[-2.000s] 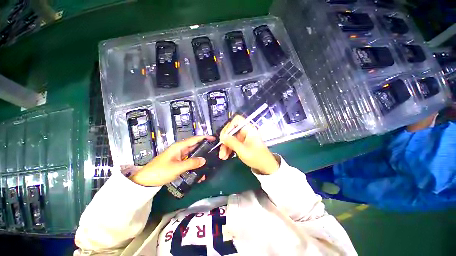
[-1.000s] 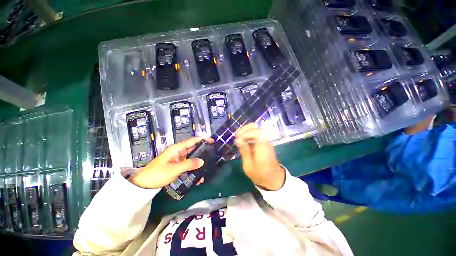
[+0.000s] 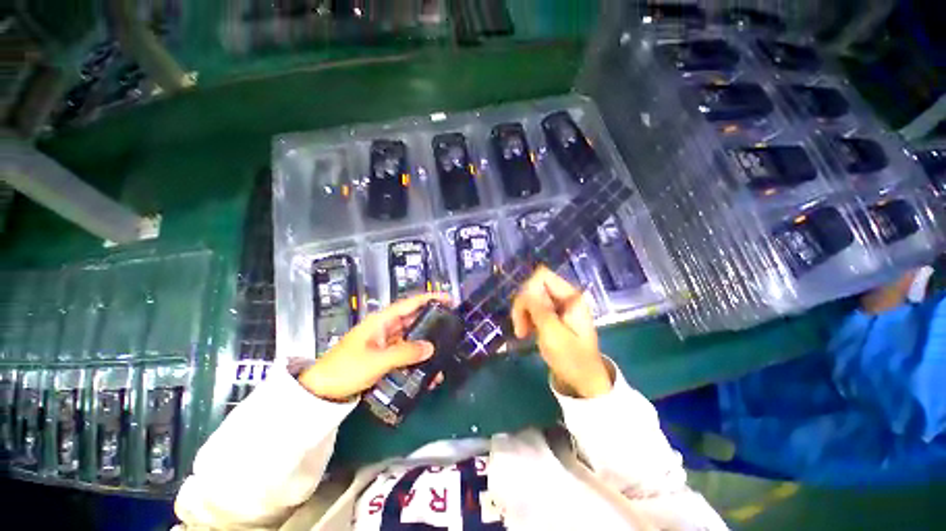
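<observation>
My left hand (image 3: 363, 355) holds a black phone housing (image 3: 390, 396), tilted, in front of the working tray; the thumb lies across its upper part. A dark gridded sticker sheet (image 3: 568, 241) slants from beside this phone over the clear working tray (image 3: 296, 230). My right hand (image 3: 560, 324) is at the sheet's right edge, fingers bent and close together. No tweezers can be made out, and whether the fingers hold anything cannot be told. Black phones (image 3: 389, 178) lie in the tray's two rows; the far left pocket holds none.
Stacked blister trays (image 3: 674, 280) with phones stand at the right. A left-hand tray (image 3: 104, 353) has several phones along its near edge. Spare gridded sheets (image 3: 255, 301) lie between the trays. Metal uprights (image 3: 78, 197) are at the left. A person's blue sleeve (image 3: 892, 363) is at the right.
My right hand has moved right, away from the phone; the pale tweezers seen in it two seconds ago no longer show. The camera view has shifted, and the trays appear lower and mostly further right.
</observation>
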